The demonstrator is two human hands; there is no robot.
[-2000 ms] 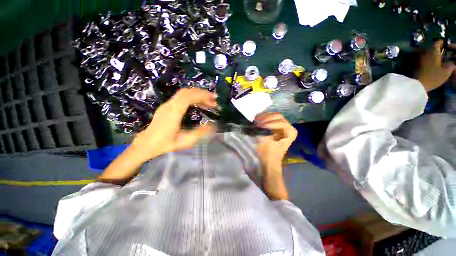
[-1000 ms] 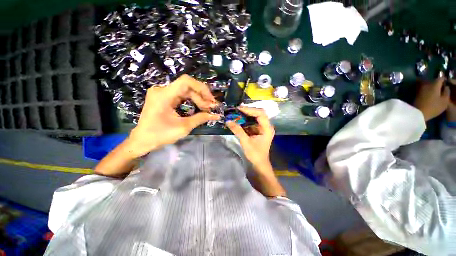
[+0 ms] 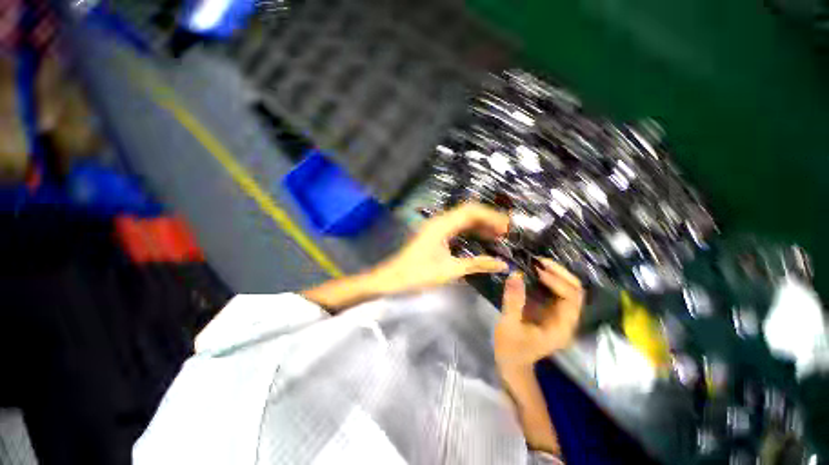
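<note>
The frame is blurred by head motion. My left hand (image 3: 445,248) and my right hand (image 3: 539,318) meet at the bench edge, fingertips close together. Between them is a small dark watch-like item (image 3: 514,263) with a bluish spot. The thumb and forefinger of each hand are on it; details are smeared. The heap of black straps with silver fittings (image 3: 582,186) lies just beyond my hands.
A grey compartment tray (image 3: 364,82) lies left of the heap, a blue bin (image 3: 329,194) below its edge. A yellow piece (image 3: 644,334), a white cloth (image 3: 624,361), white sheets (image 3: 796,325) and round parts lie to the right. Red crate (image 3: 156,238) at left.
The view has swung left and tilted, so the heap and round parts appear further right. The other worker's sleeve is out of view. Both hands remain together on the small item.
</note>
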